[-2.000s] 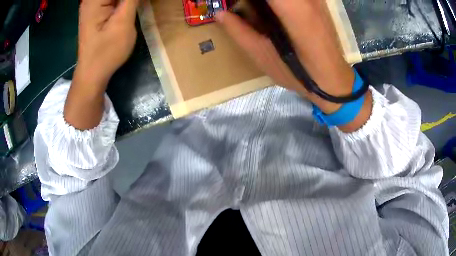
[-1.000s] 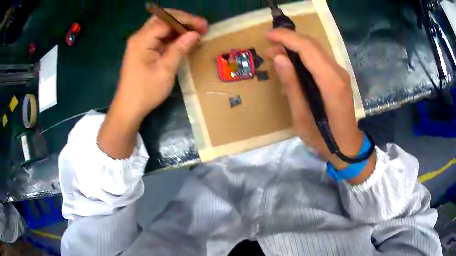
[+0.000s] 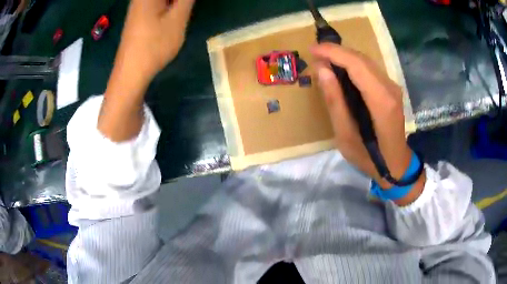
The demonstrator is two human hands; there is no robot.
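Note:
A red housing with circuit board lies on the tan work board. Dark flat squares lie loose beside it and below it. My right hand holds the black soldering iron like a pen, its tip pointing up past the board's back edge, away from the housing. My left hand is raised at the top edge, left of the board; its fingers are partly cut off and blurred, and I cannot tell whether it holds anything.
On the left of the green bench are a solder spool, a masking tape roll, yellow labels and a white paper sheet. More red housings lie at the back left. The bench's front edge runs below the board.
My left hand has moved up and away from the board's left corner; the brown tweezers it held no longer show. The camera view has shifted. The iron stays in my right hand, near the board's back.

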